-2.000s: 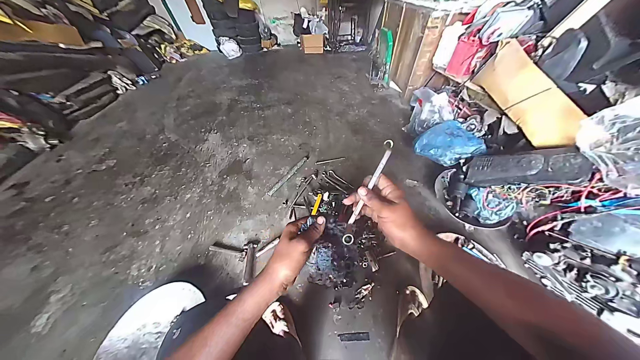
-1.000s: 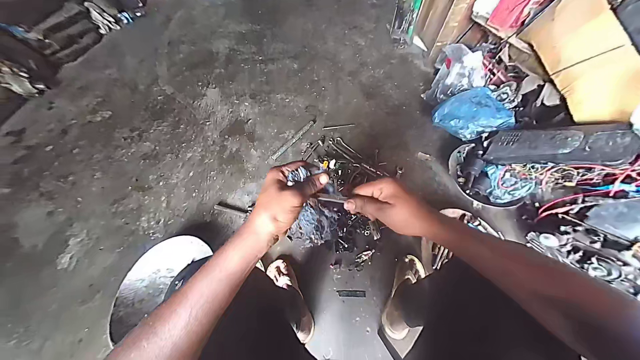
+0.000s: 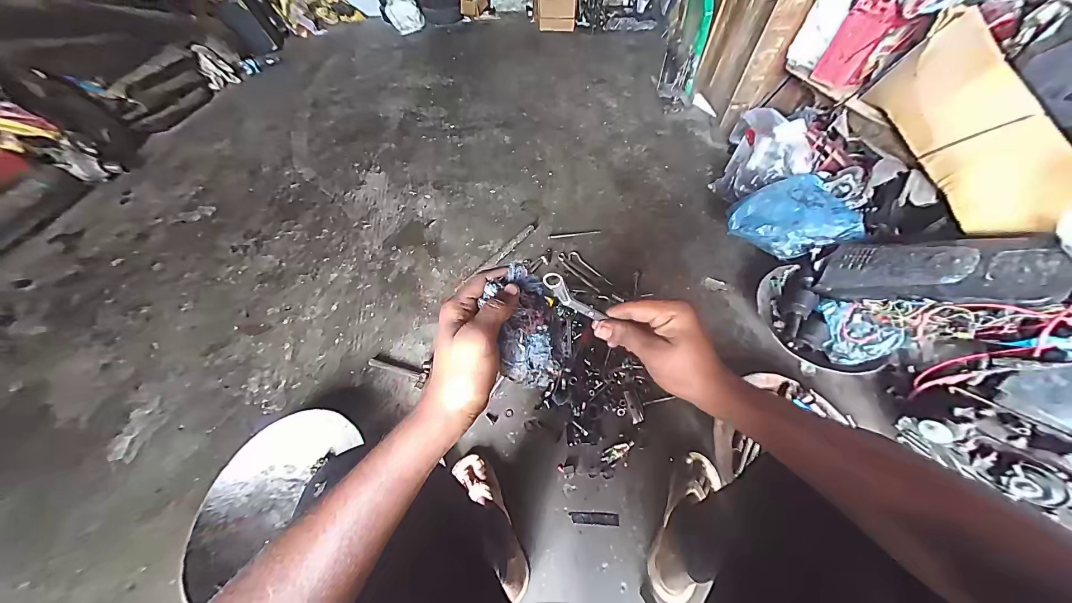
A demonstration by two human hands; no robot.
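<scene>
My left hand [image 3: 473,339] holds a bunched blue-grey rag [image 3: 529,335], which hangs down on its right side. Between the thumb and fingers of my right hand [image 3: 662,339] is a metal ring-ended wrench [image 3: 574,300]; its ring end points up and left, close beside the rag. Whether wrench and rag touch is unclear. Below both hands, several wrenches [image 3: 590,268], sockets and small metal parts [image 3: 599,394] lie in a dark pile on the floor, partly hidden by the rag.
On the right stand a round basin of parts and wires [image 3: 775,335], a blue plastic bag [image 3: 796,216] and cardboard [image 3: 976,126]. A round metal pan [image 3: 251,494] sits at my lower left. A metal bar [image 3: 398,367] lies left of the pile. My feet flank the small parts.
Two seconds ago the wrench was upright in my right hand, away from my left. One second ago both hands were together at it; now they are apart, and the rag hangs in plain view.
</scene>
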